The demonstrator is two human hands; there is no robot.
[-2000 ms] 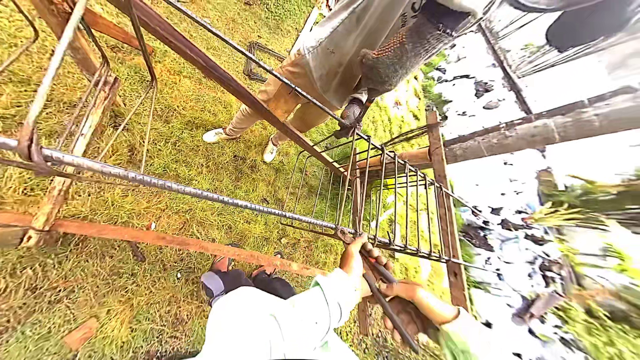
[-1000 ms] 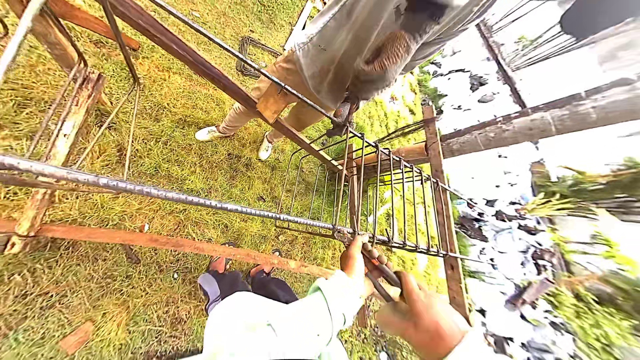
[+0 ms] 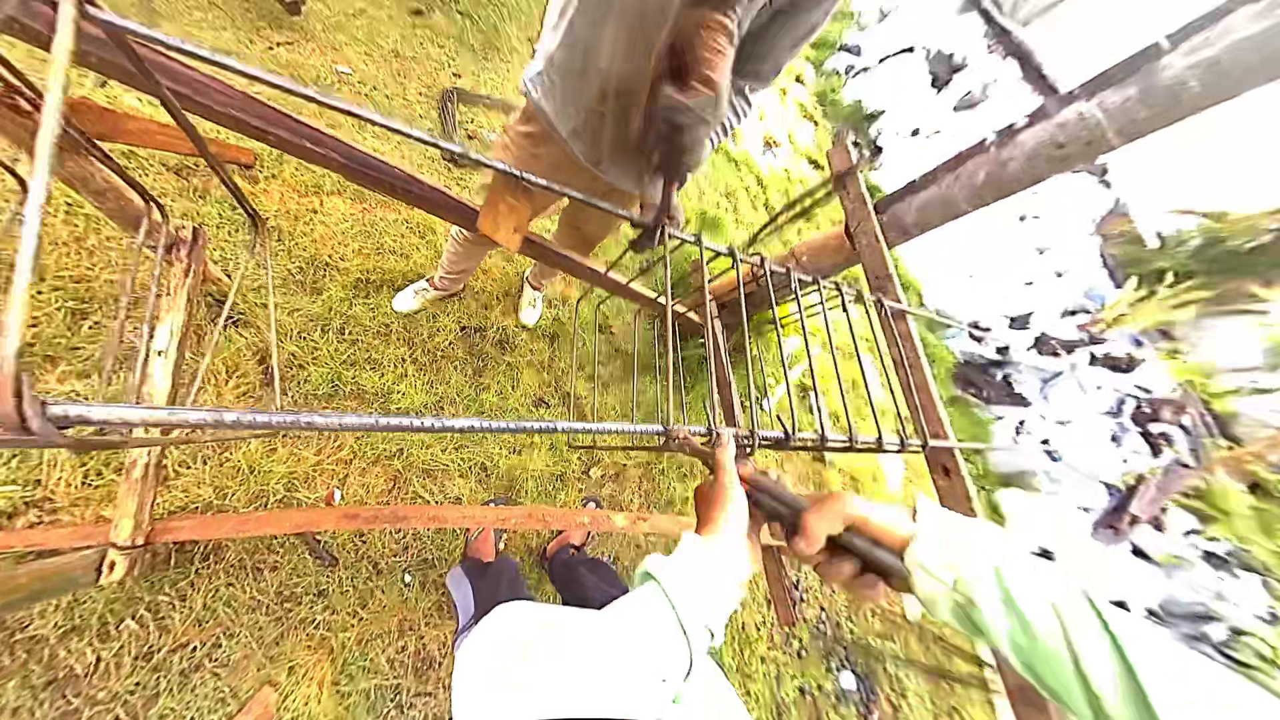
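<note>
A long ribbed steel bar (image 3: 400, 422) runs across the view into a cage of thin steel stirrups (image 3: 805, 350). My left hand (image 3: 722, 495) is closed at the bar beside the stirrups, its thumb over the bar; the exact contact is partly hidden. My right hand (image 3: 850, 545), lower and to the right, grips the dark handle of a hand tool (image 3: 775, 500). The tool's head lies by my left fingers, close under the bar; its kind is unclear. A second long bar (image 3: 400, 130) passes along the far upper side of the cage.
Across the cage stands a person (image 3: 610, 100) with a gloved hand at the upper bar. Wooden rails (image 3: 350, 160) and posts (image 3: 900, 320) surround the cage. A reddish strip (image 3: 350, 520) crosses above my feet. A thick pole (image 3: 1060, 130) slants at upper right, and grass (image 3: 350, 350) covers the ground.
My right hand swung out to the right a second ago and is now back closer to my left hand, around the handle. My left hand has stayed at the bar.
</note>
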